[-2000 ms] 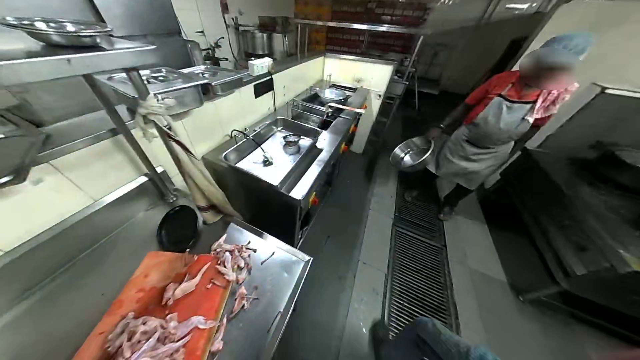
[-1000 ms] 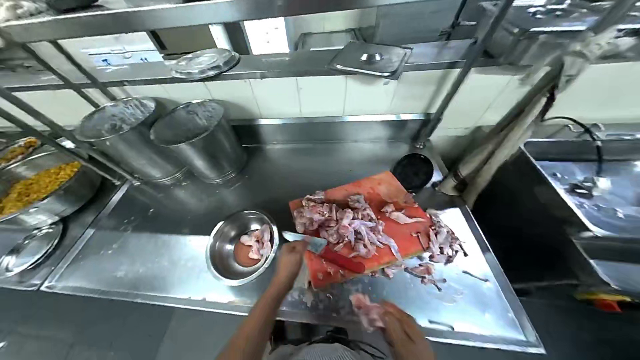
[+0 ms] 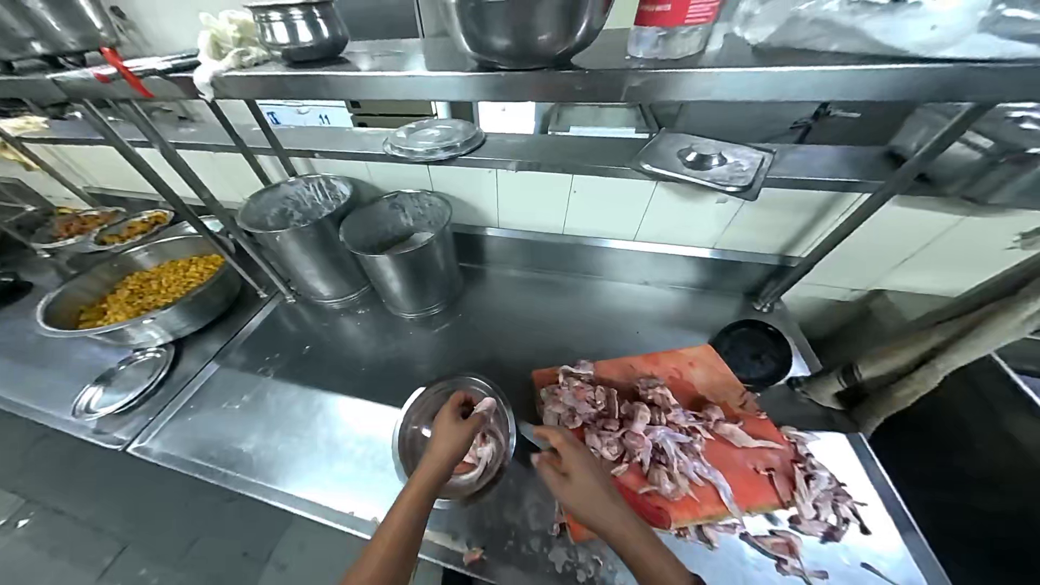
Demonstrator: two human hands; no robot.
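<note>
My left hand (image 3: 457, 429) is inside the rim of a round steel bowl (image 3: 406, 447), its fingers closed on a strip of raw meat (image 3: 485, 406). More raw meat lies at the bowl's bottom. My right hand (image 3: 569, 471) is between the bowl and the red cutting board (image 3: 691, 366), at a knife whose blade (image 3: 532, 436) points to the bowl; the fingers partly hide the handle. A pile of raw meat pieces (image 3: 642, 431) covers the middle of the board, and more scraps (image 3: 821, 496) lie off its right edge.
Two tall steel pots (image 3: 410, 268) stand behind the bowl. A black round dish (image 3: 751, 354) sits at the board's back corner. At left are a wide pan of yellow food (image 3: 61, 313) and a steel lid (image 3: 122, 382). A steel shelf (image 3: 569, 85) runs above, with slanted posts.
The view has come closer to the bowl and board. My left hand has moved from beside the board into the bowl. Two seconds ago the view showed the aisle and another person.
</note>
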